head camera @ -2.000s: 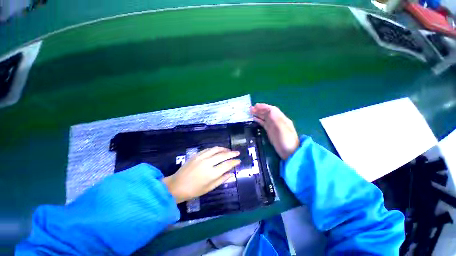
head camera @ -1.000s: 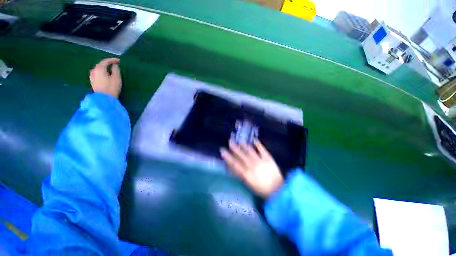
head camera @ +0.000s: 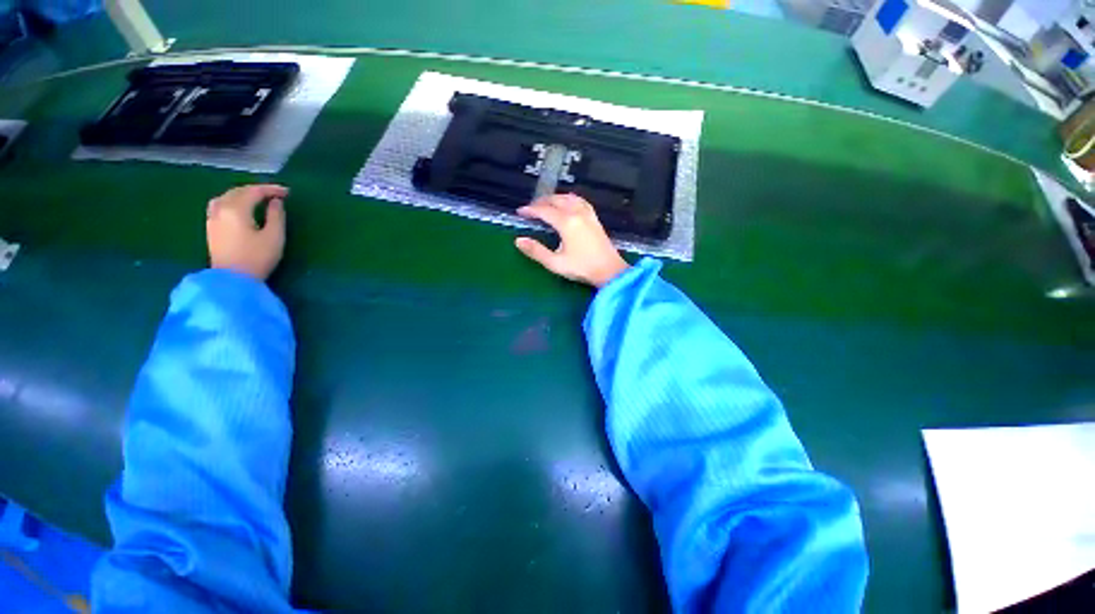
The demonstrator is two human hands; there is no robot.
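A black plastic housing point(head camera: 480, 150) lies flat on a silvery-white foam sheet point(head camera: 402, 150) at the upper middle. A pale strip with white patches point(head camera: 552, 166) crosses its centre. My right hand point(head camera: 574, 240) is at the near edge of this housing, fingertips at or over the edge by the pale strip; whether it grips anything cannot be told. My left hand point(head camera: 246, 232) is empty, thumb and fingers curved apart, just below a second black housing point(head camera: 192, 106) on its own foam sheet point(head camera: 288, 126) at the upper left.
The green belt surface point(head camera: 420, 396) runs across the view. A plain white sheet point(head camera: 1021, 510) lies at the lower right. Part of another housing on foam point(head camera: 1075, 222) shows at the right edge. A small white machine point(head camera: 919, 54) stands beyond the belt, upper right. A pale post point(head camera: 138, 26) stands upper left.
The middle housing and its foam sheet have moved away from me onto the far part of the belt. My right hand has moved forward to its near edge. The left hand stays apart from it.
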